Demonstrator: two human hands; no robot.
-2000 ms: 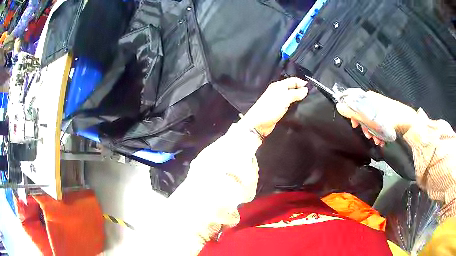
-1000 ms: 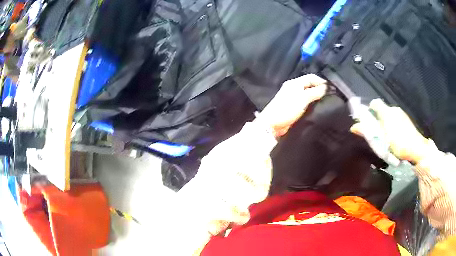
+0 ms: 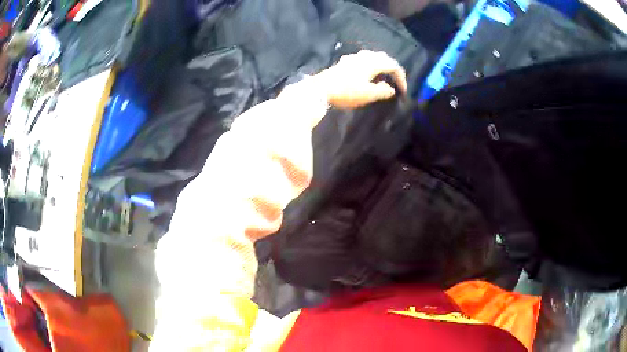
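My left hand [image 3: 368,79] is at the upper middle, fingers curled on the edge of a black cloth piece [image 3: 357,137] that hangs below it. A black sewn panel [image 3: 430,223] with small silver fittings lies over my lap. A large, darker black panel [image 3: 570,158] spreads across the right side, blurred at its edges. My right hand is not visible, and no scissors show.
A blue crate rim [image 3: 457,51] runs at the upper right. Black pieces [image 3: 206,86] are heaped at the upper left over blue plastic [image 3: 120,127]. A yellow-edged table [image 3: 51,206] stands left, an orange bin [image 3: 86,323] below it. Clear plastic [image 3: 598,313] lies lower right.
My left hand has moved up and left. My right hand and the scissors have gone from sight. The large dark panel now covers the right side, over most of the pieces there.
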